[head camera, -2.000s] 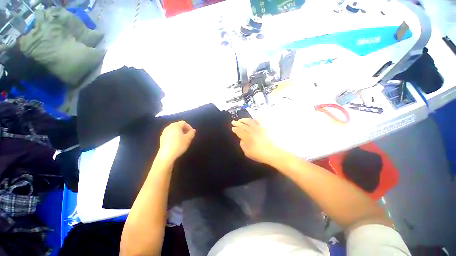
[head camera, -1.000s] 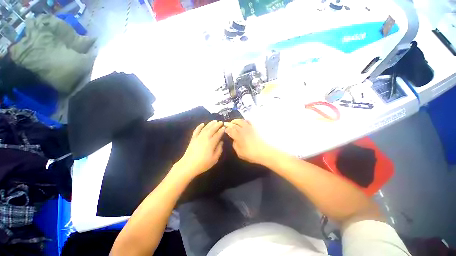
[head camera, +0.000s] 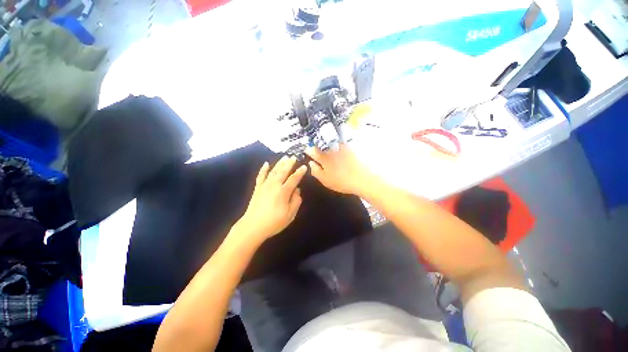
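Note:
A large black garment panel (head camera: 200, 220) lies on the white machine table and hangs over its front edge. My left hand (head camera: 274, 196) rests flat on the panel, fingers spread toward the presser foot and needle area (head camera: 325, 113). My right hand (head camera: 339, 168) is at the panel's upper right corner, close beside the needle area, its fingertips partly hidden by metal parts and glare. The fingertips of both hands almost meet. The white sewing machine with a blue stripe (head camera: 454, 34) stands behind.
A stack of black panels (head camera: 127, 155) lies on the table at left. A red loop (head camera: 437, 141), small dark metal tools (head camera: 482, 130) and a tray (head camera: 529, 108) lie at right. A red stool or bin (head camera: 520, 216) stands below. Plaid garments (head camera: 19, 295) are at far left.
Both hands came together at the panel's corner, and my right hand then moved up against the needle area. My left hand's fingers spread. The camera view has shifted.

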